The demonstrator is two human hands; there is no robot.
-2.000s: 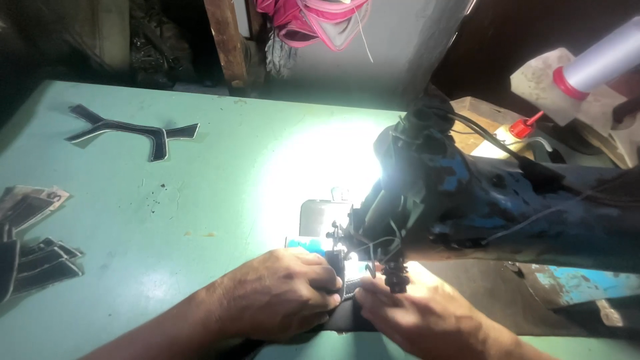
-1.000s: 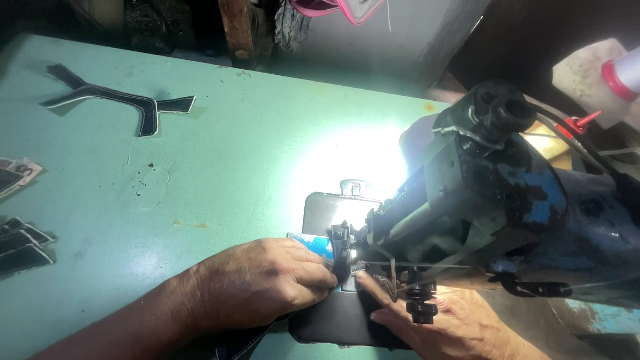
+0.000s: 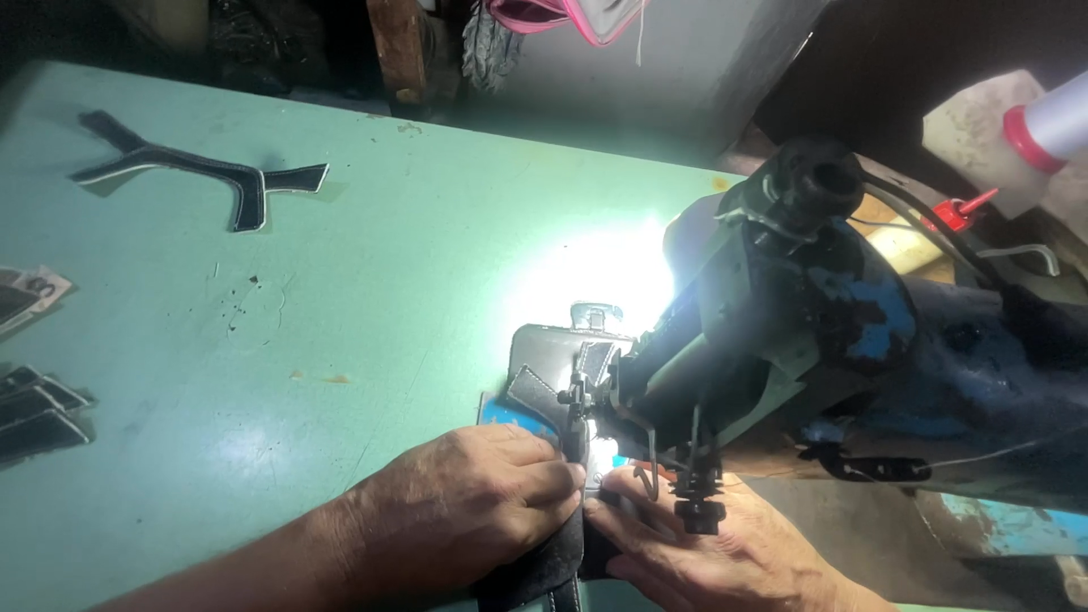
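A blue-and-black sewing machine (image 3: 748, 340) stands over the work at centre right, its lamp glaring on the table. My left hand (image 3: 476, 501) has its fingers closed on a dark stitched piece (image 3: 537, 393) just left of the presser foot. Two ends of this piece show beyond the foot, over a metal plate (image 3: 544, 344). My right hand (image 3: 697, 535) lies right of the foot, its fingertips close to the same material, partly behind the thread tensioner (image 3: 699, 501). Whether it grips the material is hidden. Dark material hangs below my left hand.
A branched black piece with pale edges (image 3: 204, 164) lies at the upper left of the green table (image 3: 340, 255). More stitched pieces (image 3: 38, 412) are stacked at the left edge. Behind the machine are a red-capped bottle (image 3: 905, 242) and a thread cone (image 3: 1058, 119).
Two ends of the dark stitched piece now show beyond the presser foot, where the plate looked bare one second ago. Both hands remain beside the foot. The view has shifted.
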